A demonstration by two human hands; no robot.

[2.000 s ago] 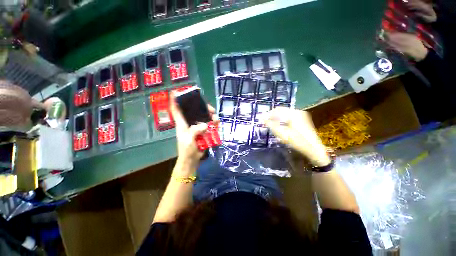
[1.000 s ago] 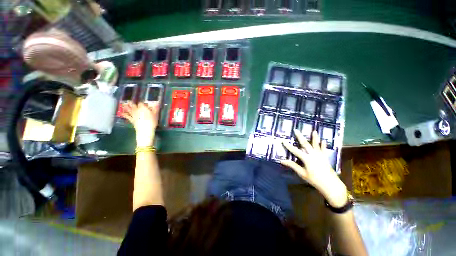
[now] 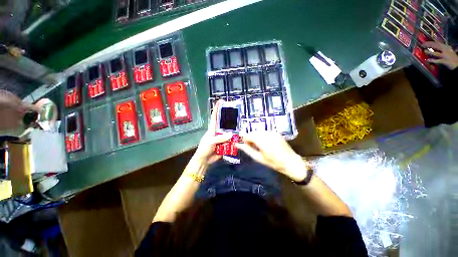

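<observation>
My left hand (image 3: 209, 144) holds a red keypad phone (image 3: 228, 120) upright in front of me, its dark screen and red keypad facing up. My right hand (image 3: 262, 150) is at the phone's lower right side, its fingertips touching the keypad area; whether they pinch anything small is not clear. The lens blister tray (image 3: 286, 90) lies just beyond the hands, its lower pockets partly hidden by them. The phone blister tray (image 3: 95, 123) lies to the left, with several phones face up, three showing plain red backs, and one empty pocket.
A white-bladed tool (image 3: 325, 69) and a silver-white fixture (image 3: 372, 69) lie right of the lens tray. Below are yellow tangled tabs (image 3: 346, 124) in a box and crumpled clear film (image 3: 366, 190). Another person's hand (image 3: 442, 54) holds a phone tray. Cartons (image 3: 47, 150) stand left.
My left hand has lifted a phone out of the lower row and brought it to the middle. My right hand has moved from over the lens tray to the phone.
</observation>
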